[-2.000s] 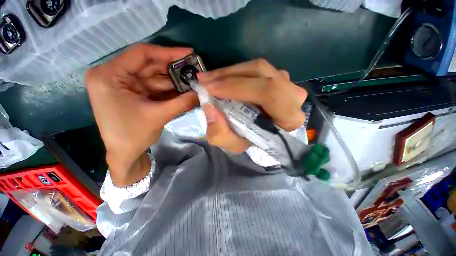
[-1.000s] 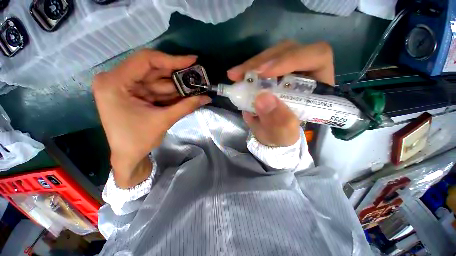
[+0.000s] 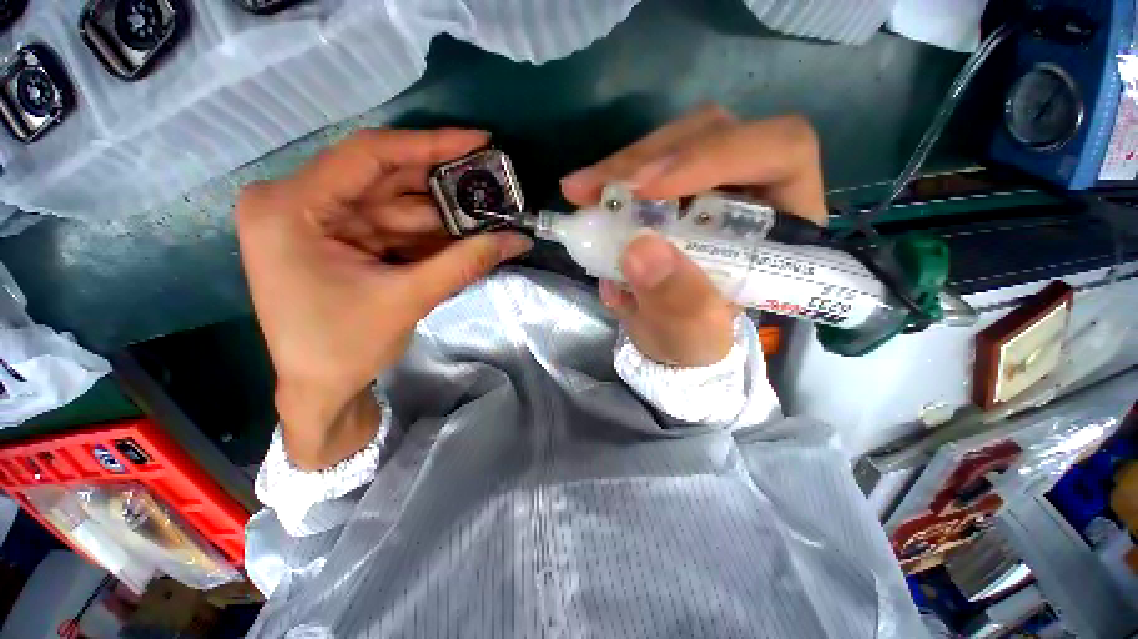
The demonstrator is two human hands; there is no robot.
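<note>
My left hand (image 3: 350, 256) holds a watch case (image 3: 479, 192) by its edges between thumb and fingers, with its dark round centre showing. My right hand (image 3: 705, 243) grips a fat white adhesive syringe (image 3: 799, 277) that lies nearly level, its front pointing left. The thin dispensing needle (image 3: 514, 219) reaches the lower right part of the case; whether it touches is too small to tell. A green adapter (image 3: 917, 281) sits at the syringe's rear.
More watch cases (image 3: 35, 90) lie on a white foam sheet (image 3: 250, 106) at upper left. A blue dispenser (image 3: 1061, 100) with a gauge stands at upper right. A red tray (image 3: 187, 487) is at lower left. A framed square item (image 3: 1023, 346) is at right.
Since the oldest frame, the syringe has swung from a steep slant to nearly level, its rear moving up and right. The case has shifted slightly; my left hand still holds it.
</note>
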